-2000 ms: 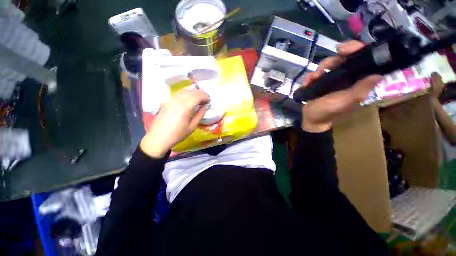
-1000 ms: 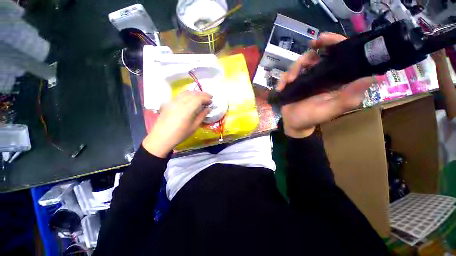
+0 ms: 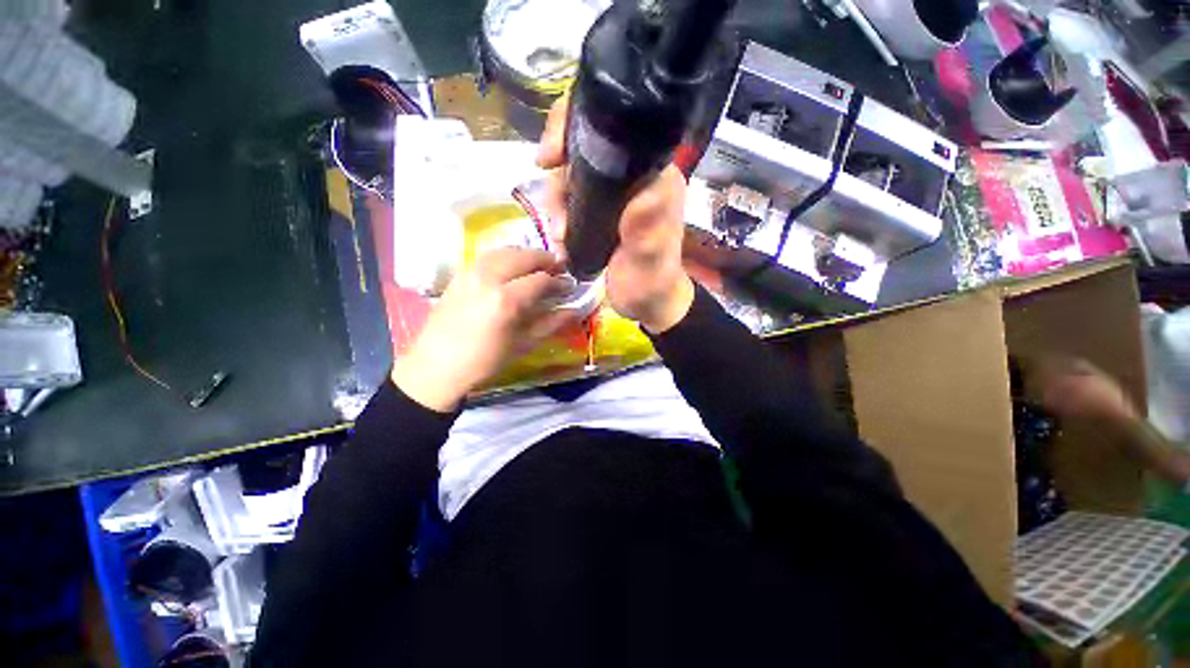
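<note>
A white camera housing point(image 3: 424, 215) lies on the yellow work pad point(image 3: 624, 342) in front of me. My left hand point(image 3: 480, 320) is on its round shell, fingers bent at the rim; it seems to steady the shell. My right hand point(image 3: 640, 242) is wrapped around the black electric screwdriver point(image 3: 613, 157), which stands nearly upright over the shell. The screwdriver's tip is hidden behind its body and my fingers. Thin red and black wires point(image 3: 533, 215) show inside the housing, and a red lead hangs at the near edge.
The open tin can point(image 3: 535, 46) stands behind the housing. The screw feeder point(image 3: 835, 157) is right of the pad. Another camera unit point(image 3: 366, 46) lies back left. A loose cable point(image 3: 118, 313) lies left. An open cardboard box point(image 3: 929, 424), with a person's blurred arm over it, is right. A blue crate point(image 3: 115, 574) is below left.
My right hand has carried the screwdriver left from the feeder to over the round shell and turned it more upright. My left hand has stayed at the shell. A person's arm has moved over the cardboard box.
</note>
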